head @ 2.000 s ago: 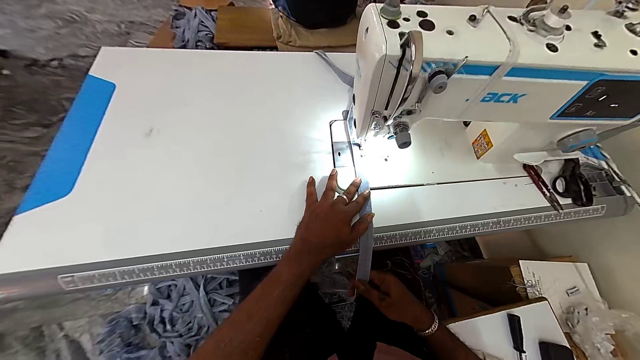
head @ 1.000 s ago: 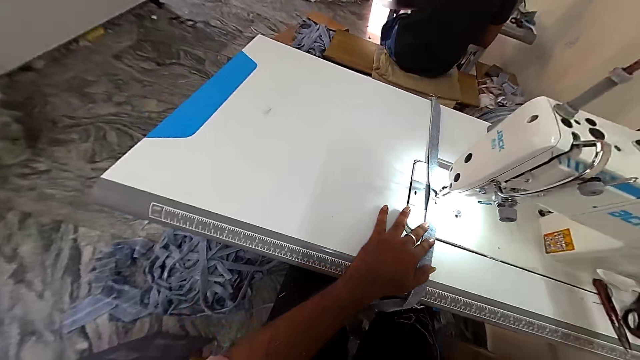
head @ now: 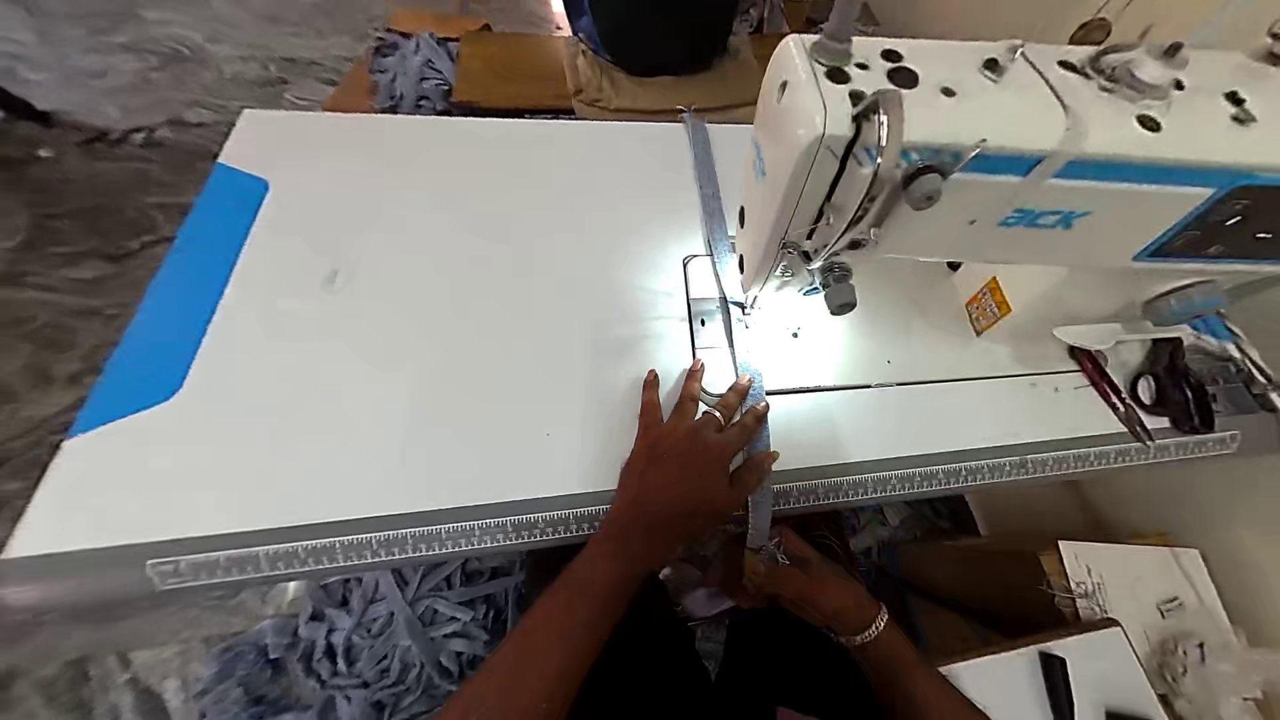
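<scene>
A narrow strip of grey-blue denim (head: 712,200) runs from the table's far edge, beneath the needle area of a white Jack sewing machine (head: 930,190), and down over the near edge. Flat on the white table, my left hand (head: 690,460) presses on the strip just before the needle plate, fingers spread, a ring on one finger. Below the table edge, my right hand (head: 800,575) pinches the near end of the strip; its fingertips are partly in shadow. Light from the machine falls on the metal needle plate (head: 706,322).
Red-handled thread snips (head: 1110,395) and black scissors (head: 1172,385) lie at the right. A ruler strip (head: 400,543) lines the near edge. Many denim strips (head: 410,630) are heaped below the table, with another pile (head: 413,72) beyond it. A person sits past the far edge.
More of the strip now lies behind the needle than two seconds ago, reaching the far edge. My left hand stays on the strip. The view swung left, then back.
</scene>
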